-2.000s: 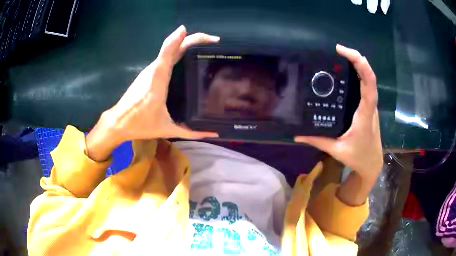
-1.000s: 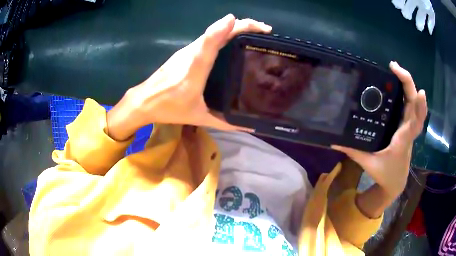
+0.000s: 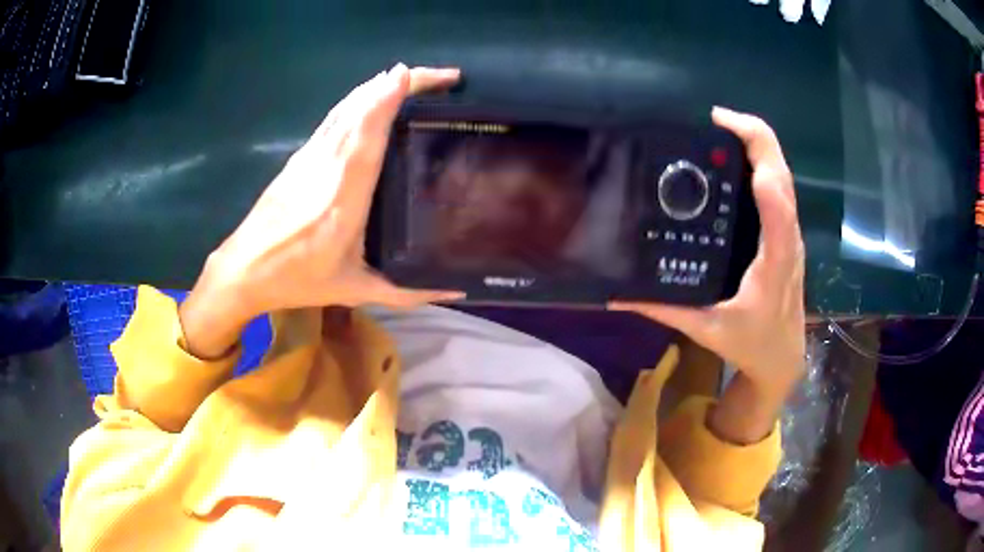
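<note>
A black oblong video speaker unit [image 3: 637, 264] is held up in front of me, above the bench's near edge, face toward the camera. Its glossy front panel [image 3: 502, 205] shows a blurred reflection, small yellowish print at the top left and a logo below. The silver-ringed dial [image 3: 683, 190] and small buttons are at its right. My left hand [image 3: 308, 210] grips the left end, fingertips on top and thumb along the lower edge. My right hand [image 3: 768, 253] grips the right end the same way. Both hands are bare. The unit's back is hidden.
The dark green bench top [image 3: 248, 102] lies behind the unit. Black ribbed units [image 3: 38, 54] stand at the far left. Part of a white glove [image 3: 798, 9] shows at the top. A blue crate [image 3: 95, 329] is below left. Crumpled clear film [image 3: 804, 431] and a thin cord [image 3: 906, 356] are at right.
Against one second ago, the unit and both hands are further left in view, and the unit is nearly level instead of tilted down to the right. Both hands keep their grip.
</note>
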